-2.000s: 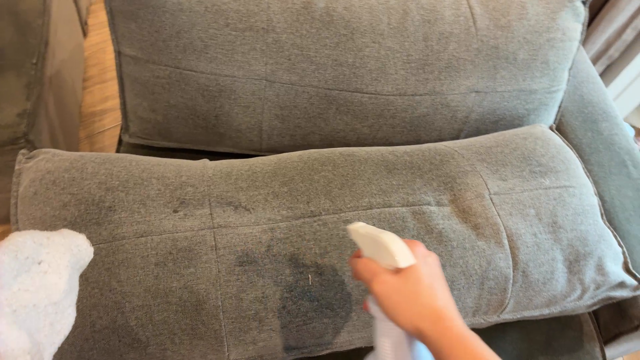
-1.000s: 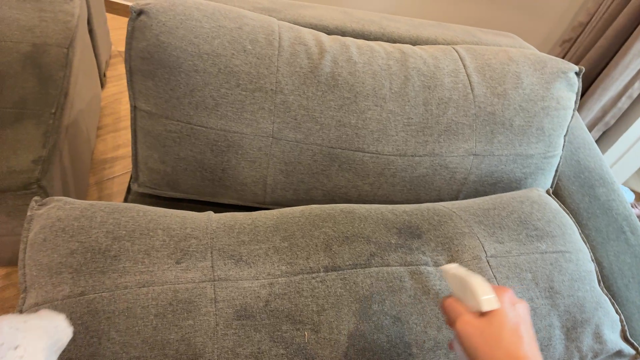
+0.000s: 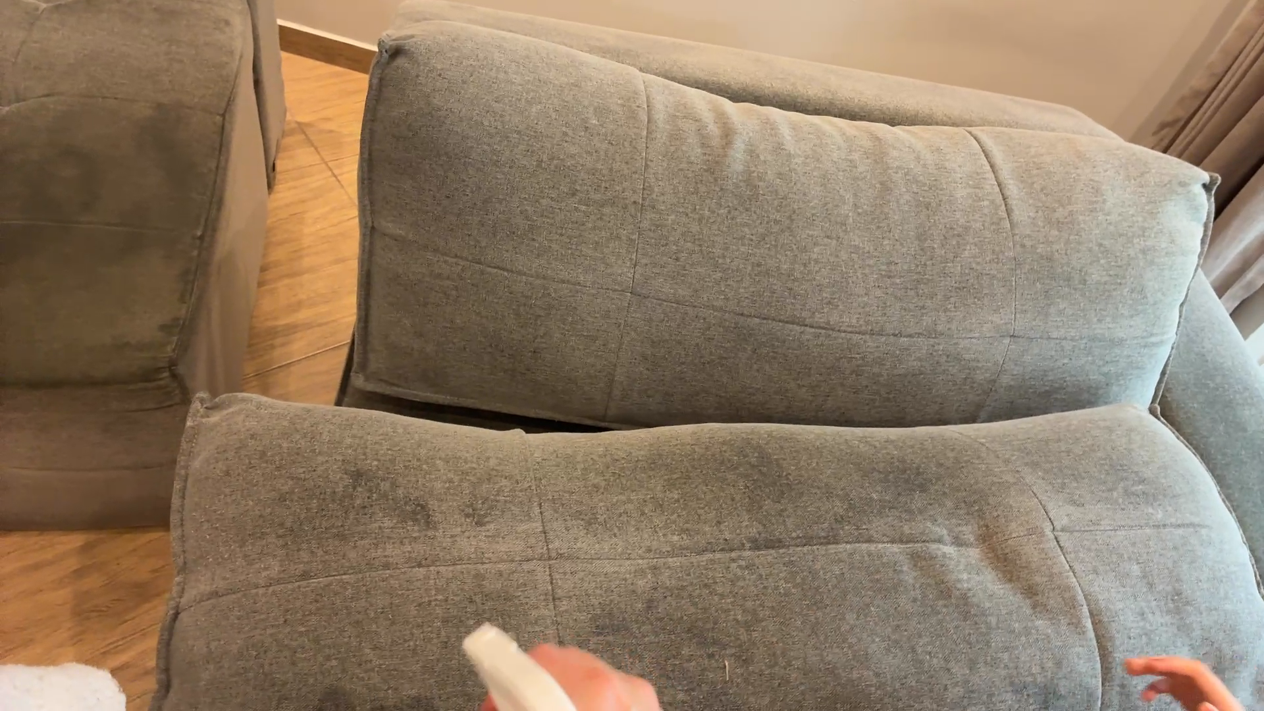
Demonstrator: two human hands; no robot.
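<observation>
At the bottom centre, my right hand (image 3: 602,683) is closed around a white spray bottle, whose nozzle head (image 3: 513,670) points up and left over the front grey fabric cushion (image 3: 632,513). Darker patches mark that cushion's fabric. A fluffy white cloth (image 3: 59,688) shows at the bottom left corner; my left hand is not visible, and the cloth may hide it. Near the lower right edge another hand (image 3: 1180,681) appears over the cushion, fingers apart and pointing left; whose it is cannot be told.
A second grey cushion (image 3: 790,247) leans behind the front one, against the sofa back (image 3: 790,59). The sofa arm (image 3: 1220,395) is at the right, beside a curtain (image 3: 1224,118). Another grey upholstered seat (image 3: 89,276) stands left across the wood-look floor (image 3: 306,237).
My right hand has moved left along the front cushion with the spray bottle. Another hand has come into view at the lower right. The view has tilted up, showing more wall and floor.
</observation>
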